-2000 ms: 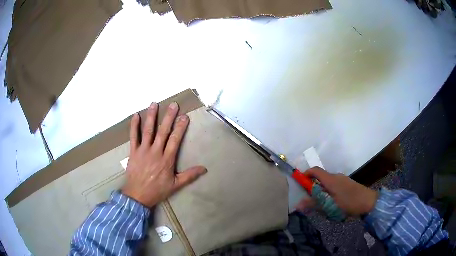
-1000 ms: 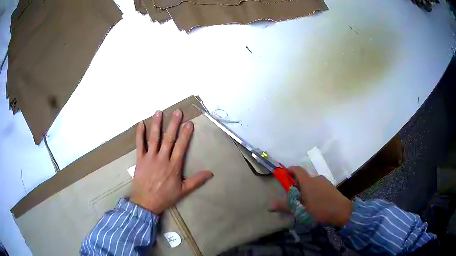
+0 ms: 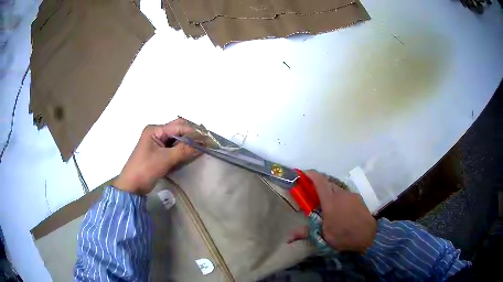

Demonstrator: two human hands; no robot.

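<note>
The front panel (image 3: 237, 204) lies pale side up at the table's near edge, with a tan seam (image 3: 201, 228) and white paper labels (image 3: 204, 266) on it. My left hand (image 3: 165, 154) has its fingers curled on the panel's top corner and pinches the cloth there. My right hand (image 3: 344, 212) holds the shears (image 3: 302, 190) by the red, wrapped handles. The blades lie over the panel's upper right edge, pointing left, with the tips at my left fingers. Whether the blades are fully closed is unclear. Thin pale threads lie beside the blades.
A large brown cut piece (image 3: 88, 71) lies at the far left, and stacked cut panels (image 3: 276, 25) lie at the far side. The white table (image 3: 265, 82) has a yellowish stain and a white tape piece (image 3: 363, 184) near its right edge. A dark cord runs down the left.
My left hand has gone from flat on the panel to pinching its top corner. The shears have moved left, and their tips now lie at my left fingers. The view has shifted slightly.
</note>
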